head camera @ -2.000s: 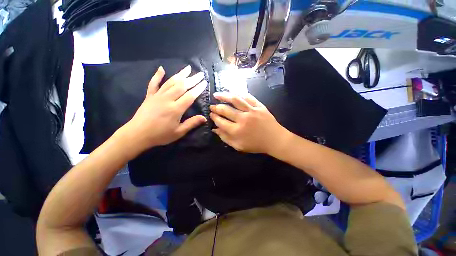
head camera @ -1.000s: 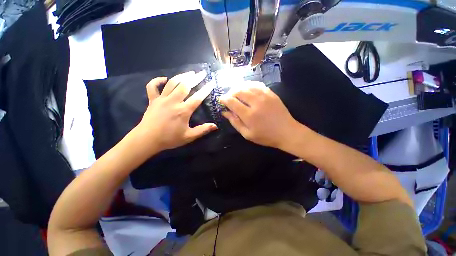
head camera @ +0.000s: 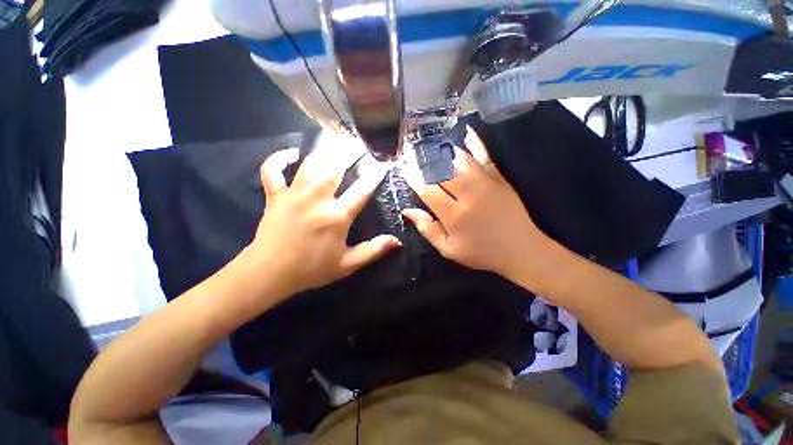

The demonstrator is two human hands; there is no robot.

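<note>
The black garment panel (head camera: 209, 187) lies spread under the sewing machine (head camera: 609, 52), a white head with a blue stripe and "JACK" lettering. A narrow placket strip (head camera: 396, 195), shiny under the lamp, runs toward the needle area between my hands. My left hand (head camera: 309, 217) lies flat on the cloth left of the strip, fingers spread, fingertips in the glare. My right hand (head camera: 478, 209) rests on the cloth right of the strip, its fingers around the presser foot area (head camera: 430, 156). The needle tip is hidden by the machine head and glare.
Black-handled scissors (head camera: 619, 126) lie right of the machine, with a small dark box (head camera: 735, 165) at the right table edge. A stack of black cut pieces (head camera: 96, 30) is upper left. Black cloth (head camera: 30, 226) hangs on the left. A blue basket (head camera: 748, 348) holds white panels with black trim (head camera: 700, 269).
The view has shifted closer to the machine head, which now covers more of the needle area. Both hands have moved nearer the presser foot, and the right fingers have spread around it.
</note>
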